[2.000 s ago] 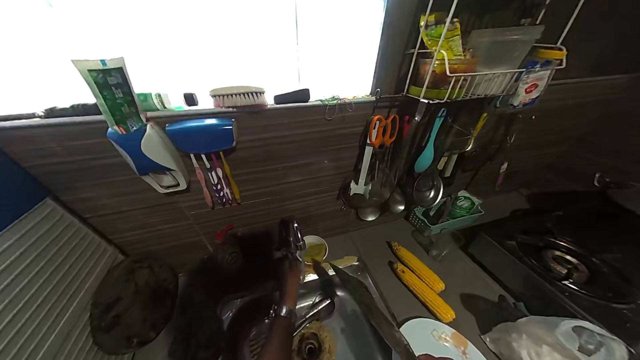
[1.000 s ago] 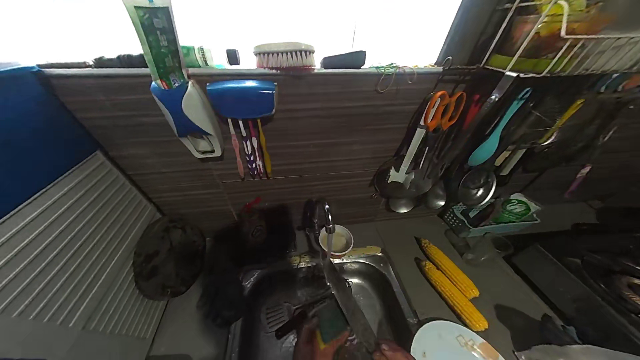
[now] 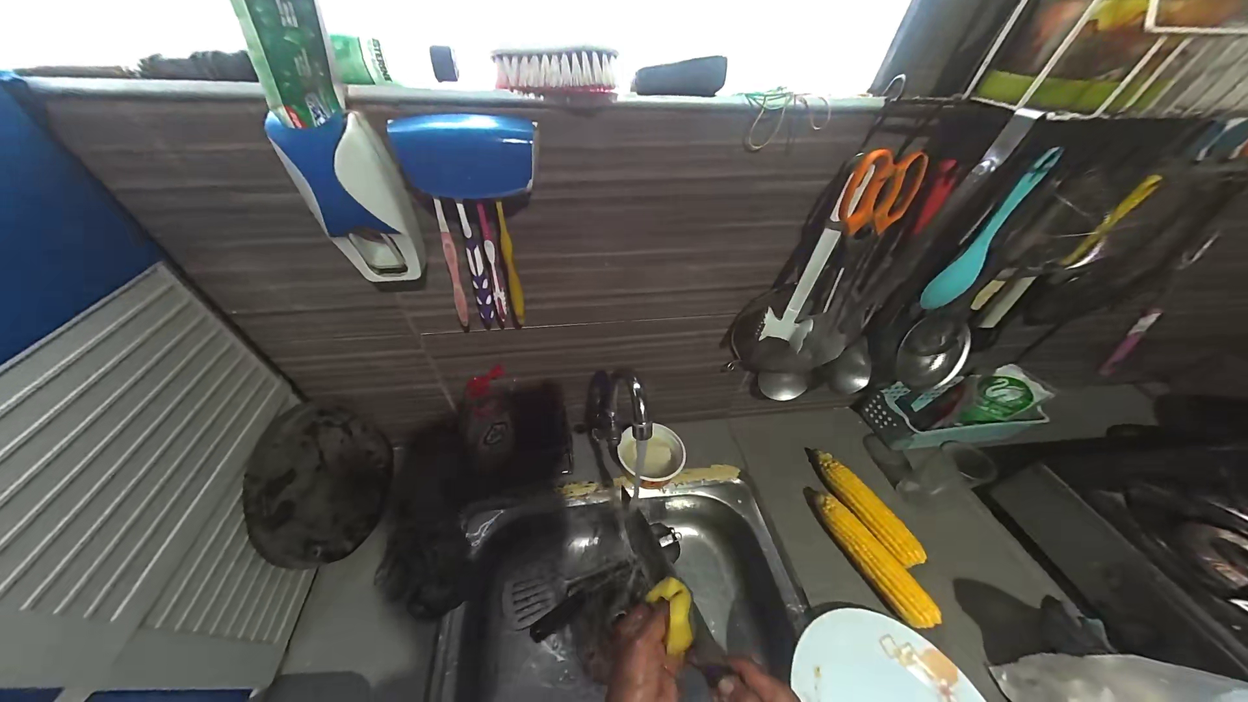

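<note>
Over the steel sink (image 3: 751, 556), my left hand (image 3: 641, 651) presses a yellow sponge (image 3: 675, 614) around the blade of a large knife (image 3: 645, 546). My right hand (image 3: 746, 682), at the bottom edge of the view, grips the knife's handle end, which my fingers mostly hide. The blade points up toward the tap (image 3: 639, 409), from which water runs. A slotted turner (image 3: 531, 600) with a dark handle lies in the sink to the left of my hands. Behind the sink stands a small white bowl (image 3: 655, 454).
Two corn cobs (image 3: 873, 561) lie on the counter right of the sink, above a white plate (image 3: 868, 663) with food remains. A dark round pan or lid (image 3: 317, 485) leans at left. Ladles and orange-handled scissors (image 3: 882, 190) hang on the wall. A stove (image 3: 1150, 546) stands at right.
One hand was near the tap two seconds ago; both hands are now low over the sink at the knife. The sponge, seen green side up a second ago, now shows yellow. The view has shifted.
</note>
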